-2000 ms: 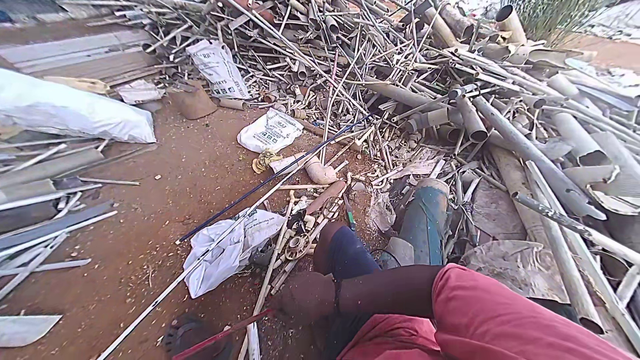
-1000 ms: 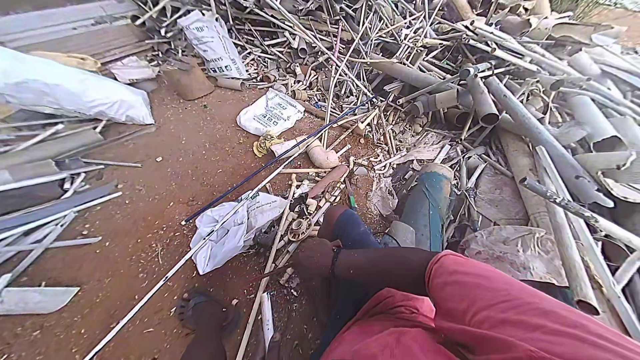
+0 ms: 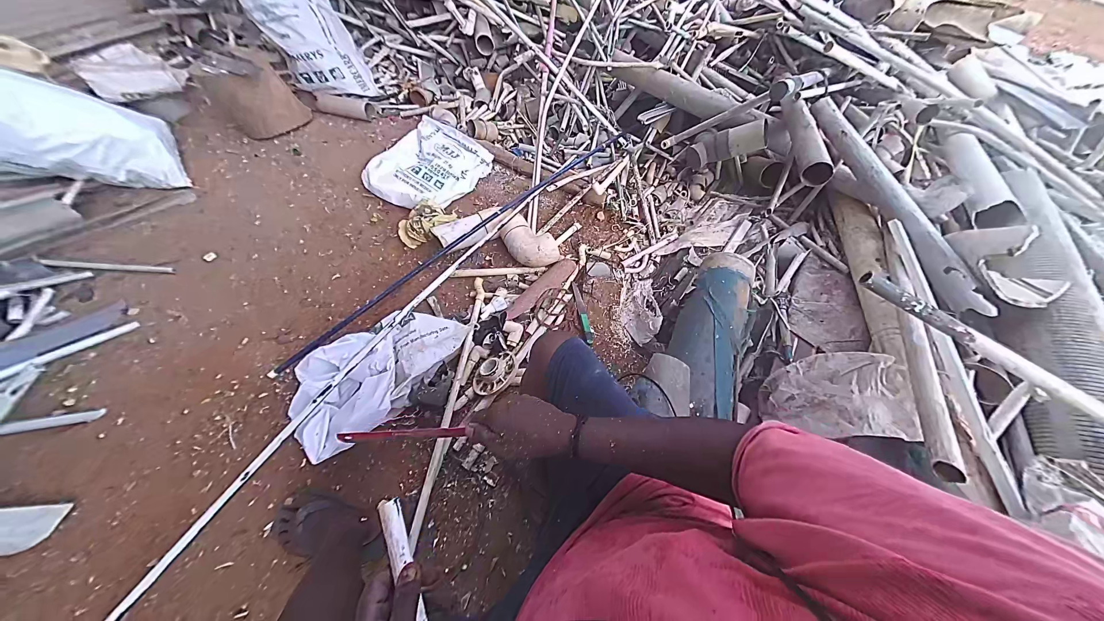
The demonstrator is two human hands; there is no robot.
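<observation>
My right hand (image 3: 522,426), at the end of the red-sleeved arm, is closed round one end of a thin red strip or blade (image 3: 401,435) that points left across a long pale pipe (image 3: 444,423). At the bottom edge, partly cut off, my left hand (image 3: 401,593) grips a short white plastic pipe piece (image 3: 395,533), whose upper end points away from me. Just beyond my right hand lie small pipe fittings, among them a round flanged one (image 3: 493,373). A crumpled white sack (image 3: 375,371) lies to their left.
A large heap of scrap plastic pipes (image 3: 690,86) spreads across the back and right. A long thin white rod (image 3: 285,440) and a dark blue rod (image 3: 448,250) cross the dirt. My sandaled foot (image 3: 319,524) is at lower left, with a wide blue-grey pipe (image 3: 711,336) right of my knee.
The red strip, hard to make out one second ago, now shows clearly in my right hand. My left hand on the white pipe piece shows more clearly at the bottom edge.
</observation>
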